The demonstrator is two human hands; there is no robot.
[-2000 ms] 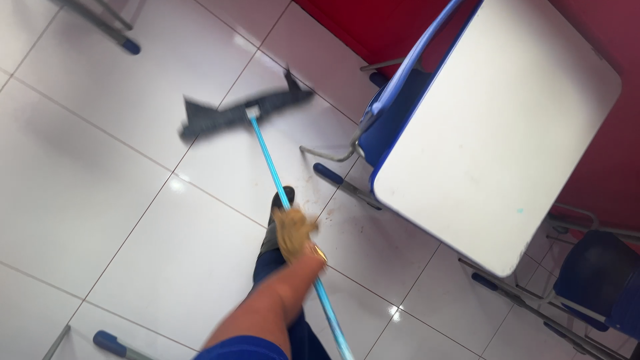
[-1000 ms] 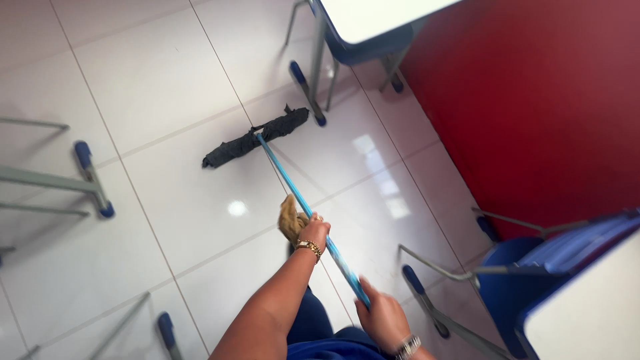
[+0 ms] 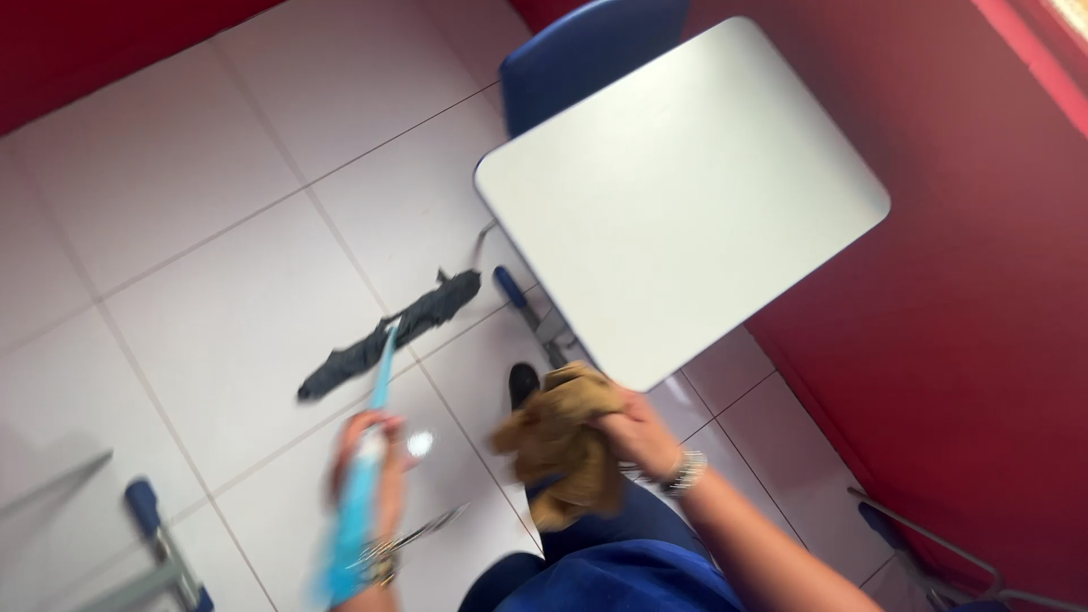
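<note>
My left hand (image 3: pixel 370 463) is closed around the light-blue pole (image 3: pixel 382 374), whose lower end reaches a floor squeegee or mop head wrapped in dark grey cloth (image 3: pixel 353 361), lying on the white tiles. My right hand (image 3: pixel 637 429) grips a bunched tan cloth (image 3: pixel 565 442), which hangs above my legs beside the near corner of a white desk top (image 3: pixel 680 204). The cloth hides part of my right fingers. Both hands are somewhat blurred.
Behind the desk top stands a blue chair back (image 3: pixel 586 59). A red wall (image 3: pixel 960 280) runs along the right, with metal chair legs (image 3: pixel 935 531) at its foot. Another blue-tipped metal leg (image 3: pixel 161 544) stands at the lower left. My shoe (image 3: pixel 523 382) is near the desk's leg.
The tan cloth, by my left hand on the pole one second ago, is now in my right hand. My right hand has let go of the pole. The view has shifted to another desk.
</note>
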